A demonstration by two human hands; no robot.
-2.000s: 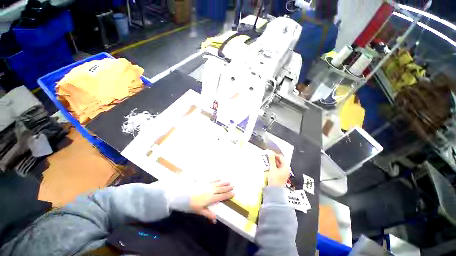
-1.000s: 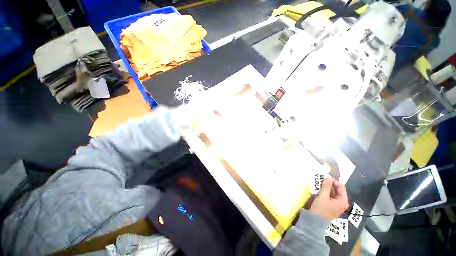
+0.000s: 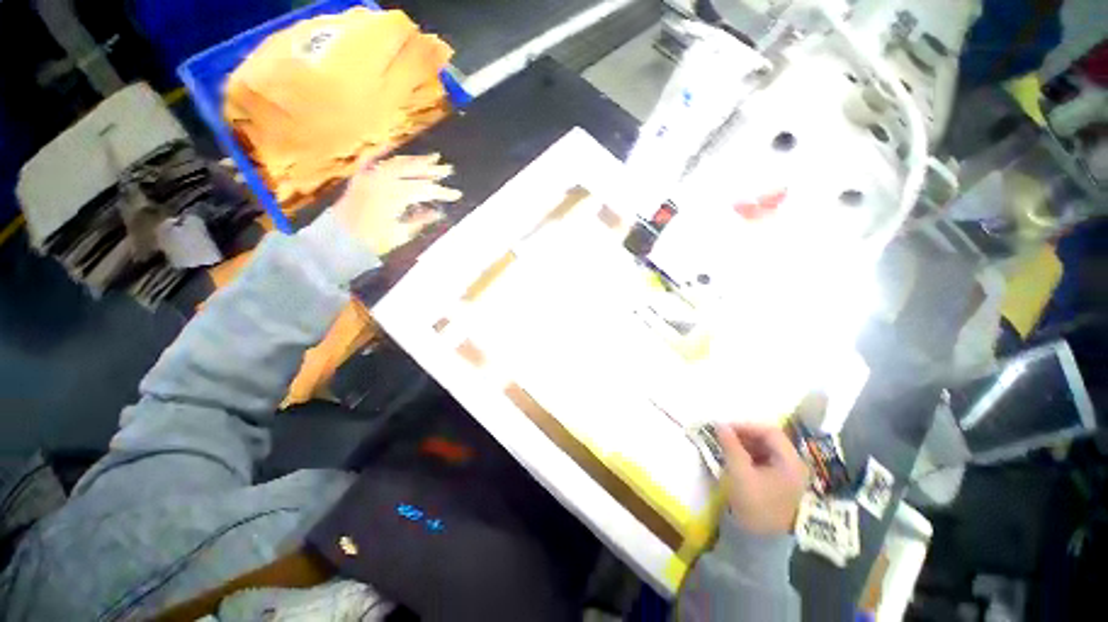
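My right hand (image 3: pixel 763 476) pinches a small white label with black lettering (image 3: pixel 707 445) over the near right part of the white template (image 3: pixel 598 468), which has yellow and brown taped edges. My left hand (image 3: pixel 395 204) is over the black table top beside the blue crate, palm down with fingers apart, and no held thing shows. The thread pile seen earlier there is mostly hidden by it. The machine head (image 3: pixel 790 158) stands over the template's far side; its lamp glare washes out the template surface, so I cannot tell whether fabric lies there.
Loose white labels (image 3: pixel 826 532) and a dark item (image 3: pixel 823 462) lie right of my right hand. A blue crate (image 3: pixel 209 95) with stacked orange panels (image 3: pixel 334 103) is at upper left, loose orange panels (image 3: pixel 326 355) below it. A grey-beige bundle (image 3: pixel 103 176) is far left, a control screen (image 3: pixel 1030 407) right.
My left hand has moved off the template, left and away from me, over the table by the crate. My right hand has moved the label slightly left over the template. The view has shifted.
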